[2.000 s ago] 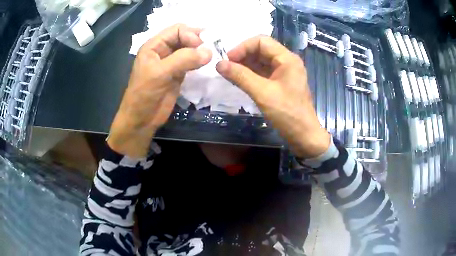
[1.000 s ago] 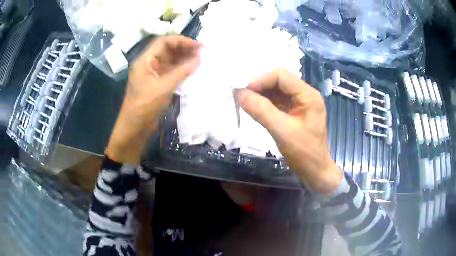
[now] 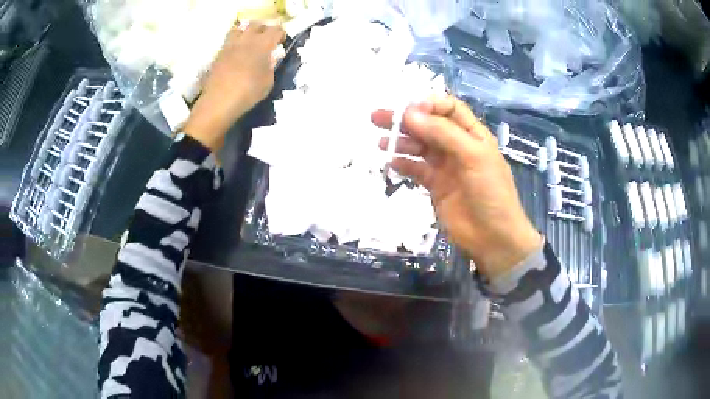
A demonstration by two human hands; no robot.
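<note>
My right hand [image 3: 444, 156] is over the right side of the paper pile. It holds a thin white piece [image 3: 395, 139] upright between thumb and fingers; whether it is a paper slip or a shafted part I cannot tell. My left hand [image 3: 241, 70] is at the open foam bag [image 3: 152, 78], its fingertips among the cream-white blocks; whether they grip one I cannot tell. The loose white paper slips [image 3: 335, 148] lie in a clear shallow tray in the centre.
A left parts tray [image 3: 76, 156] holds rows of shafted parts. A grooved parts tray [image 3: 567, 187] is right of the paper. The finished-goods tray [image 3: 655, 204] with white oblongs is far right. A bluish box bag [image 3: 537, 58] is at the upper right.
My left hand has moved from above the paper up and left to the foam bag. My right hand has stayed over the paper, turned with its fingers more spread.
</note>
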